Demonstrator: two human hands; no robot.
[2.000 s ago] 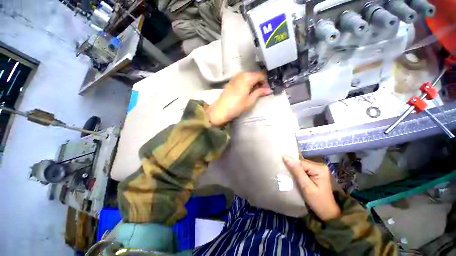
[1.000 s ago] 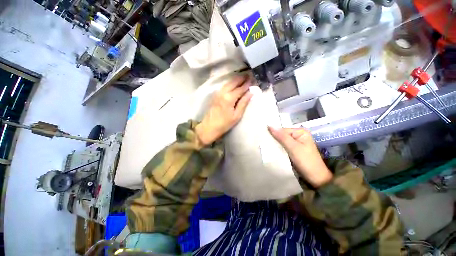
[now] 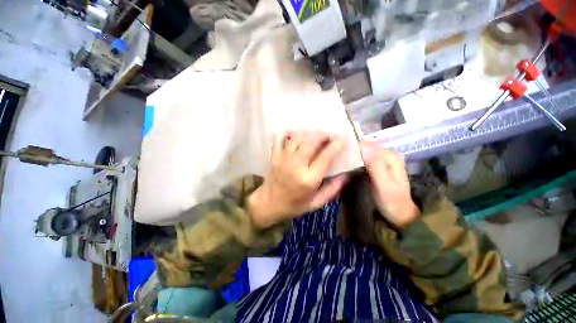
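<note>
A large beige cut panel [image 3: 208,126] lies on the machine table, its right edge running from under the overlock machine's head [image 3: 322,38] towards me. The dark presser foot area [image 3: 327,70] is at its far right corner; the foot itself is not clear. My left hand [image 3: 294,180] is blurred, over the panel's near edge, fingers curled on top and thumb at the edge; its hold is unclear. My right hand [image 3: 388,183] pinches the panel's near right corner.
A ruler tape [image 3: 436,135] runs along the table edge at the right. Metal rods with red clamps [image 3: 516,87] stand beyond it. A green basket [image 3: 511,197] is low right, a blue crate [image 3: 140,277] low left. Another sewing machine [image 3: 101,217] stands at the left.
The panel has moved away from me along the foot, with less hanging towards my lap. My left hand has come back from beside the foot to the near edge. The view has shifted.
</note>
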